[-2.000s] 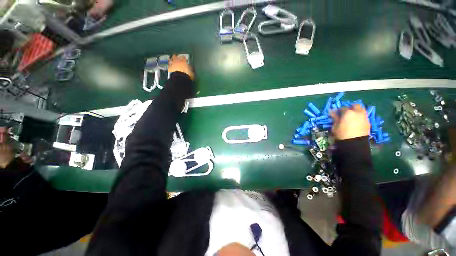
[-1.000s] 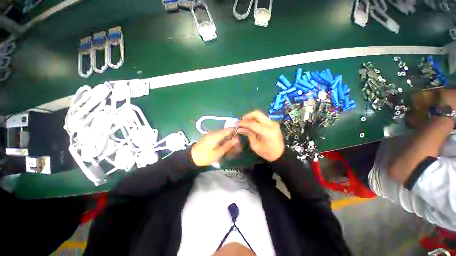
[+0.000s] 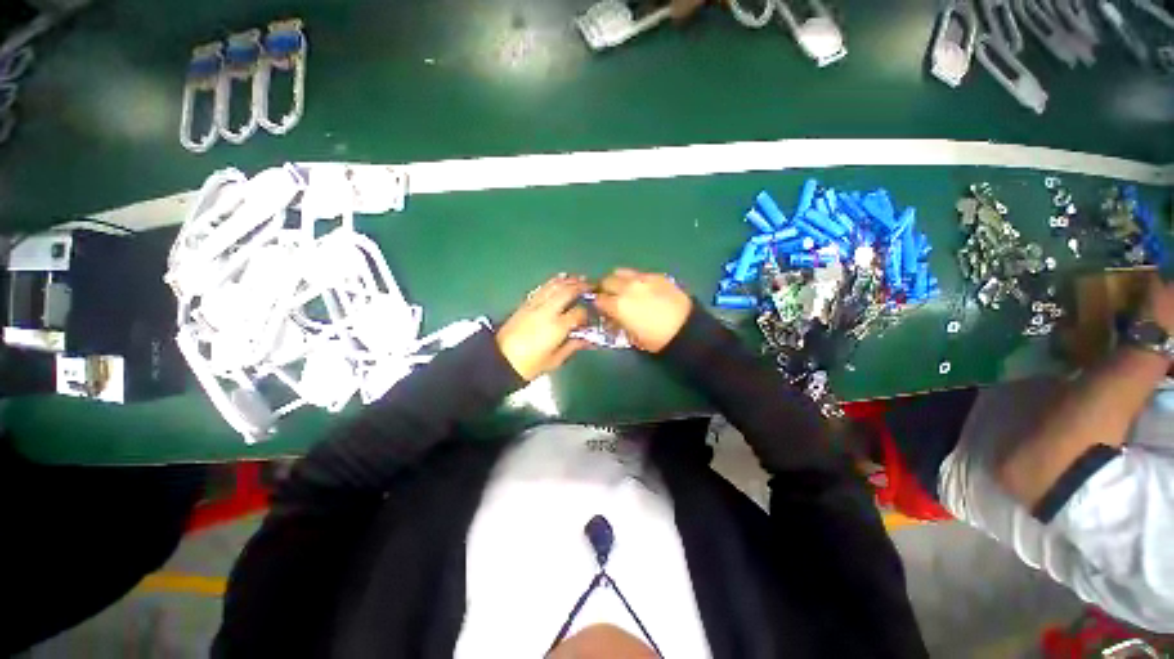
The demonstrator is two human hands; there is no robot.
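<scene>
My left hand (image 3: 543,330) and my right hand (image 3: 644,309) meet over the green bench in front of me. Their fingers are closed around a white loop housing (image 3: 603,337). Only a small pale part with a bluish-purple tint shows between and below the fingers; the rest is hidden. A large heap of white loop housings (image 3: 290,303) lies to the left. A heap of blue cells (image 3: 837,232) lies to the right, with silvery-green small parts (image 3: 805,303) on its near side.
Three part-assembled units (image 3: 241,84) stand in a row beyond the pale strip (image 3: 618,167). More loop units (image 3: 998,52) lie at the far right. A black-and-silver device (image 3: 97,309) is at the left. A neighbour's forearm (image 3: 1075,451) and a brown box (image 3: 1094,309) are at the right.
Two seconds ago my left hand was at the far row and my right hand in the blue heap. Both came together at the middle; since one second ago, they have moved onto the housing.
</scene>
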